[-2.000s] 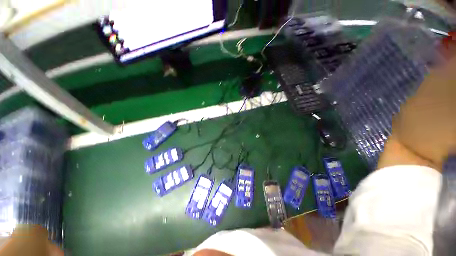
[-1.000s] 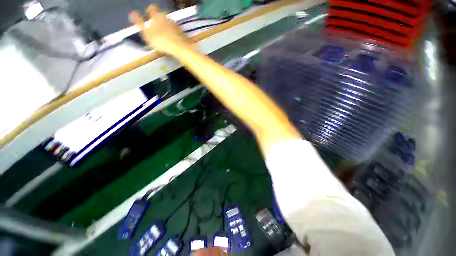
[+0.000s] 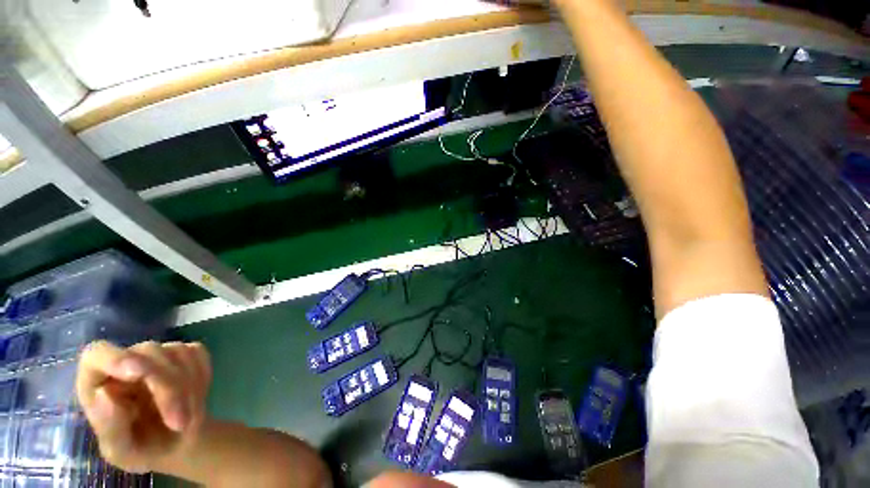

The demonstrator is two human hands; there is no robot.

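Several blue handheld devices (image 3: 354, 383) lie in an arc on the green bench, with thin black cables (image 3: 441, 322) at their upper ends. Some have bright white labels or screens. A grey-black handheld unit (image 3: 557, 427) lies among them at the right. My left hand (image 3: 145, 405) is raised at the lower left, beside the clear trays, fingers curled in a loose fist, nothing visible in it. My right forearm reaches up across the right side over the bench; the hand is cut off by the top edge.
Stacked clear trays (image 3: 81, 334) stand at the left, and ribbed clear trays (image 3: 806, 210) at the right. A lit monitor (image 3: 353, 129) stands behind the bench under a wood-edged shelf (image 3: 286, 62). A grey post (image 3: 129, 205) slants down at the left. A dark keyboard (image 3: 582, 186) lies near my right forearm.
The view has swung back over the devices. My right hand, seen above the shelf a second ago, has left the picture at the top. My left hand has come up at the lower left.
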